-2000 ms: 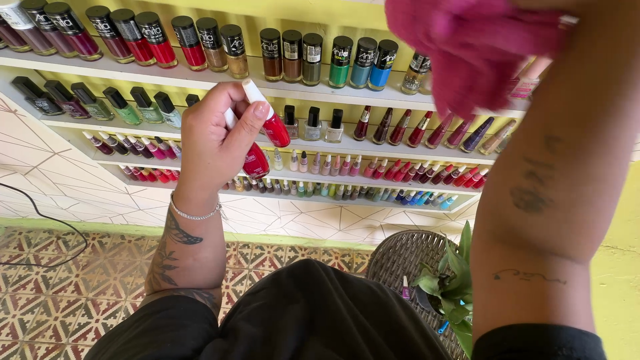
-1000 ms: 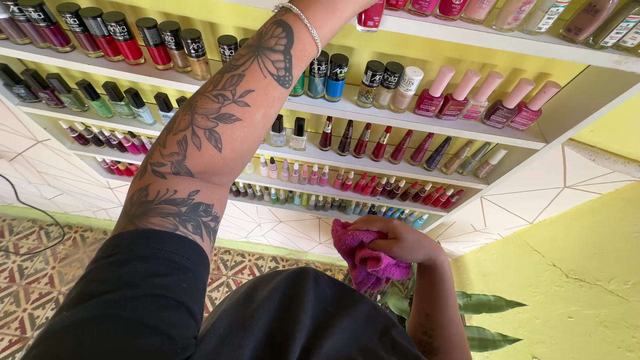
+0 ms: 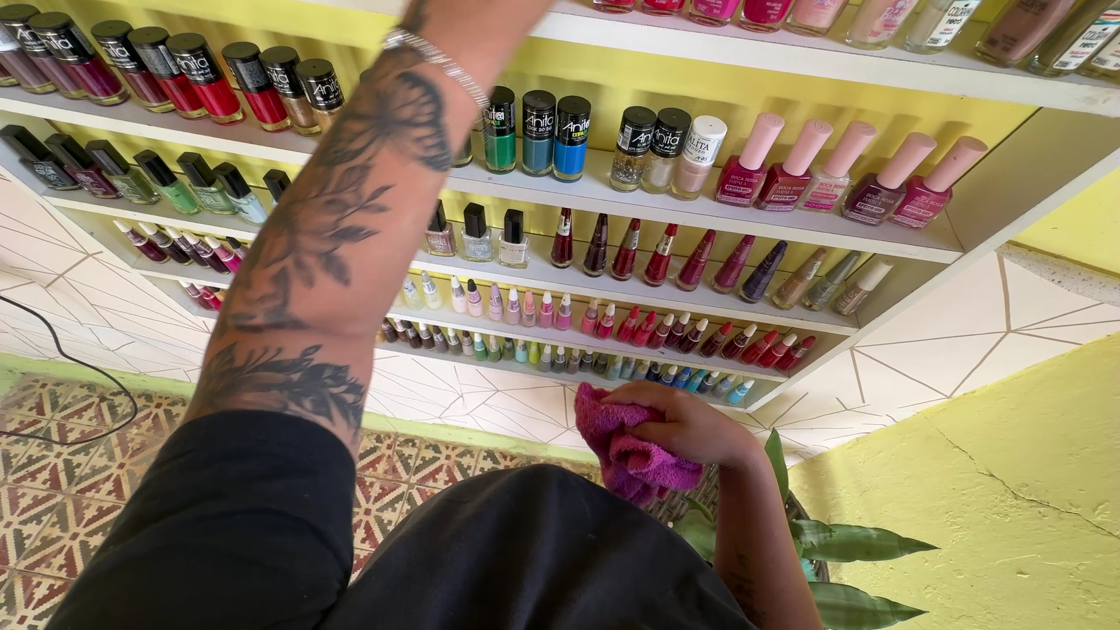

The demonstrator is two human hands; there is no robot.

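My right hand (image 3: 678,424) is shut on a crumpled magenta cloth (image 3: 634,451), low in front of the shelves. My left arm reaches up across the nail polish rack, and my left hand lies beyond the top edge of the view, so what it holds is hidden. Beside that forearm stand a green nail polish bottle (image 3: 500,131) and a blue nail polish bottle (image 3: 572,140). Pink-capped bottles (image 3: 745,162) are farther right on the same shelf. Above them, more bottles line the upper white shelf (image 3: 787,57).
Lower shelves hold rows of small nail polish bottles (image 3: 626,249). A leafy plant (image 3: 862,541) grows beside my right forearm, near a yellow wall (image 3: 989,472). On the left, a black cable (image 3: 96,367) runs over the wall and patterned floor tiles (image 3: 52,490).
My left hand, earlier holding red nail polish bottles, has moved up out of view. My right hand has come down from the top right with the magenta cloth.
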